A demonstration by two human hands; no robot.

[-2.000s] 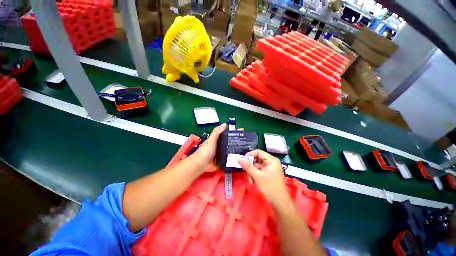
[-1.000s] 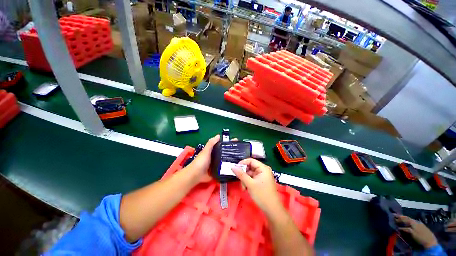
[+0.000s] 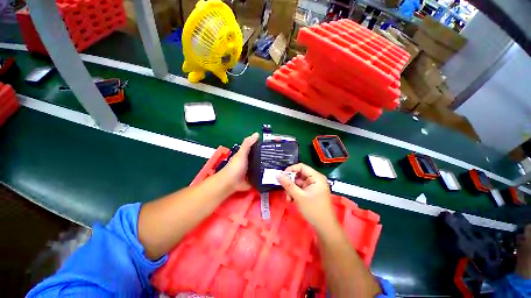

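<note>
My left hand grips the left side of a black gift box, held up over the near tray with its panel of fine white text facing me. My right hand pinches a small white label at the lower part of that panel; whether it is stuck down I cannot tell. A narrow pale strip shows below the box, over the red-pink foam tray. Black straps show beside my left hand.
Box lids and orange-rimmed box bases stand along the green belt. Beyond are a yellow fan, stacked foam trays and a grey post. Another person's blue sleeve is at the lower right, near a dark heap.
The lids and box bases on the belt have shifted left relative to my tray. Both hands stay on the box and label. The view has tilted slightly. The other person's hand has moved towards the right edge.
</note>
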